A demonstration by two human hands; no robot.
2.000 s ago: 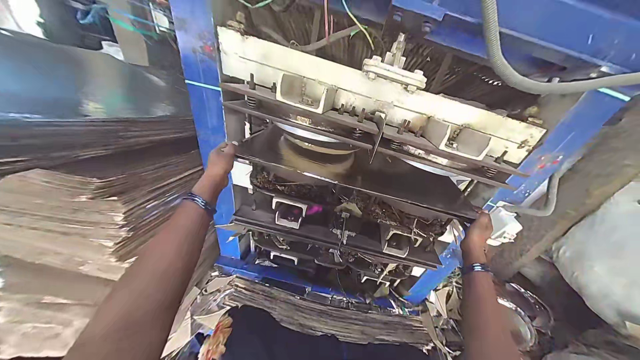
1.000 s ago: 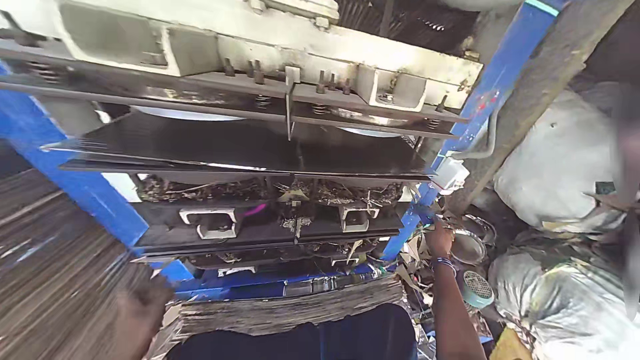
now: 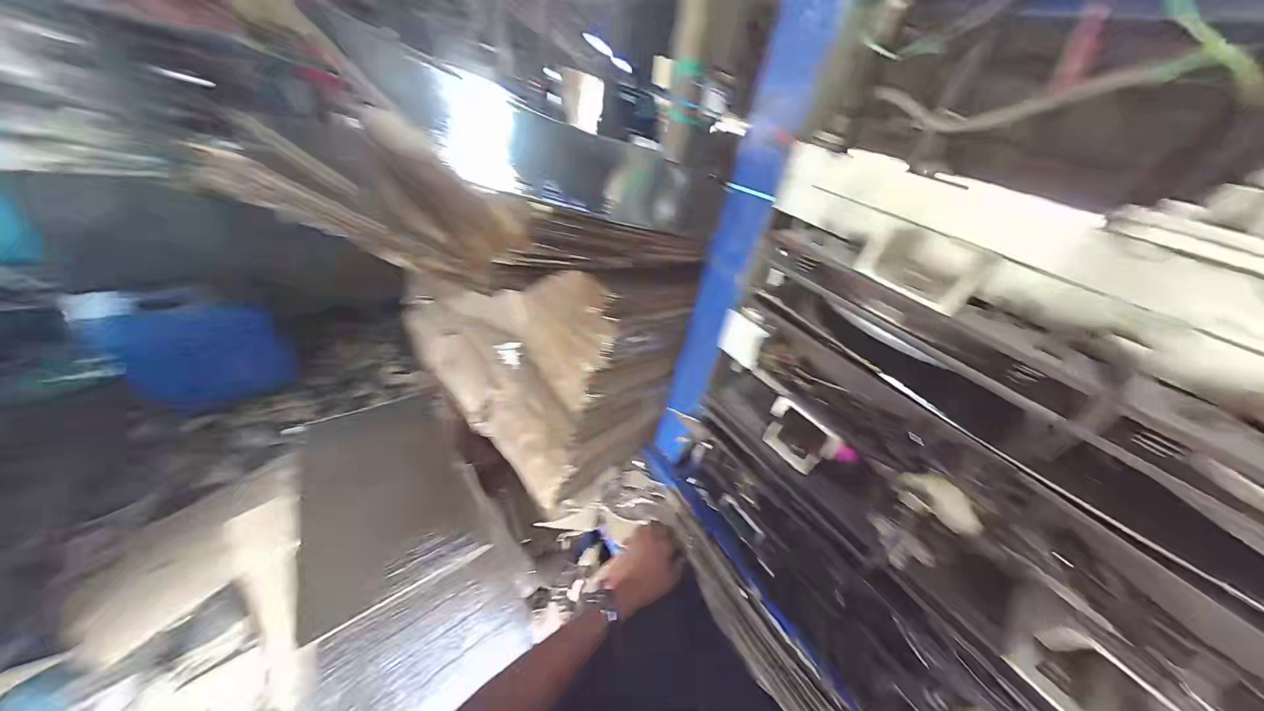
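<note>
My left hand [image 3: 642, 571], with a bracelet at the wrist, hangs low at the centre, near the foot of the blue metal post [image 3: 736, 227]. It is blurred, and whether it holds anything does not show. My right hand is out of view. To the right stands the press-like machine, with a cream-coloured beam [image 3: 1027, 232] above and dark flat plates [image 3: 987, 434] in layers below. A stack of brown sheets [image 3: 632, 365] sits left of the post. Another stack of sheets [image 3: 736, 612] runs along the machine's lower edge.
Lower left lie a dark flat sheet [image 3: 380, 504] and a shiny grey sheet [image 3: 425, 632] beside it. A blue container [image 3: 202, 351] stands farther left among scattered debris. Loose wires [image 3: 987, 118] hang over the machine at the upper right.
Two seconds ago both hands were at the sides of a dark plate in the machine; the left is now low by the post and the right has left the view. The view has swung left.
</note>
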